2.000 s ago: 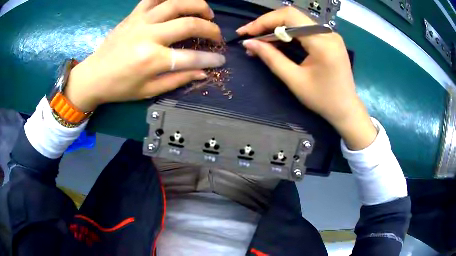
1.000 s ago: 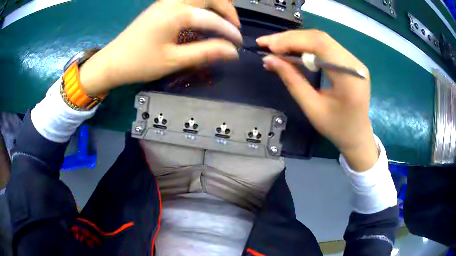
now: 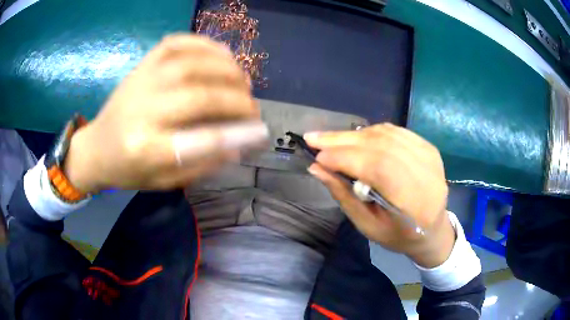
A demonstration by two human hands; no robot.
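My right hand (image 3: 381, 187) holds the tweezers (image 3: 378, 200), their dark tips touching or just over a nest (image 3: 286, 141) of the grey-brown fixture plate (image 3: 278, 112). Whether a coil is in the tips is too small to tell. My left hand (image 3: 181, 119) is blurred, over the plate's left part, with a whitish covering on one finger; I cannot tell if it holds anything. The hands hide most of the plate and its other nests. The copper coils (image 3: 240, 31) lie in a tangle at the left of the black tray (image 3: 337, 62).
The green bench top (image 3: 475, 119) surrounds the tray. Another fixture plate (image 3: 542, 34) lies at the far right, and part of one shows at the top edge beyond the tray. A pale shiny bundle (image 3: 558, 137) is at the right bench edge. A blue object (image 3: 484, 219) shows below the bench.
Both hands have moved from over the tray down to the fixture plate, uncovering the coil heap. The tweezer tips are now at a nest. The view has shifted somewhat.
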